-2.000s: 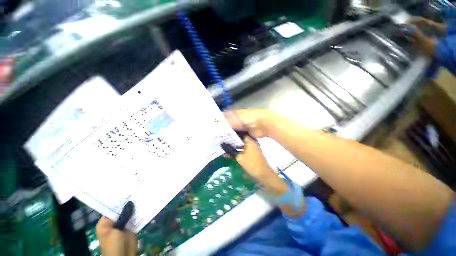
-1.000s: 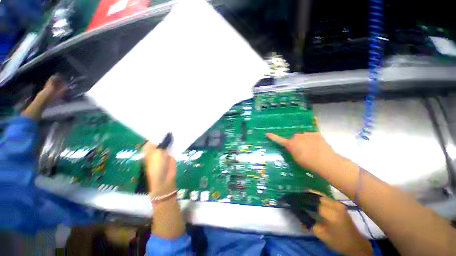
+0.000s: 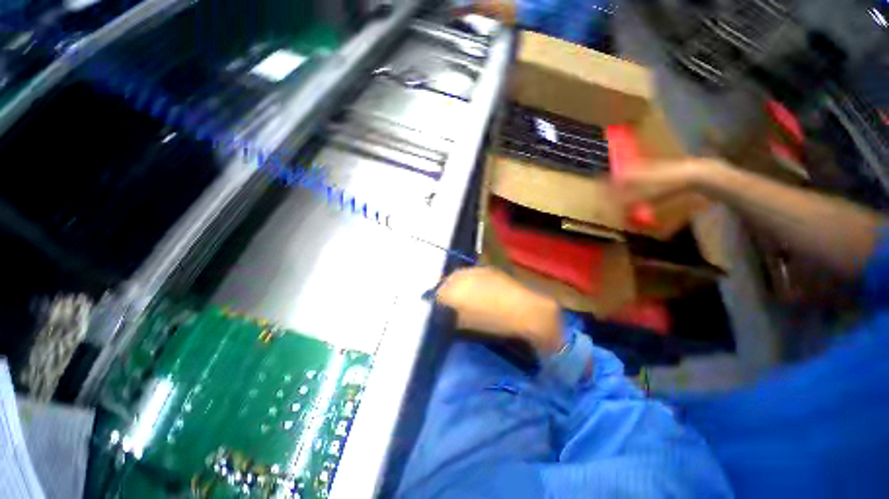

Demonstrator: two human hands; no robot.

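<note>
My right hand (image 3: 502, 304) is at the silver rail's near edge, blurred, with a band at the wrist and a black-tipped finger over the rail. Its fingers look curled. A dark area lies under it, and I cannot tell if it holds something. My left hand is not in view. The green circuit board (image 3: 234, 400) lies between the rails at the lower left, with small parts along its near edge. White paper sheets (image 3: 21, 448) are cut off by the left edge.
Another person's hand (image 3: 663, 182) reaches from the right to a red sheet (image 3: 621, 151) at an open carton (image 3: 546, 185) holding black trays. More red sheets lie below it. A blue coiled cord (image 3: 302, 178) crosses the metal surface (image 3: 302, 249). Pale small parts (image 3: 57, 341) are piled at left.
The view has swung right to the cartons. The paper has moved to the left edge and my left hand out of view. The other person's hand has gone from the board to the carton.
</note>
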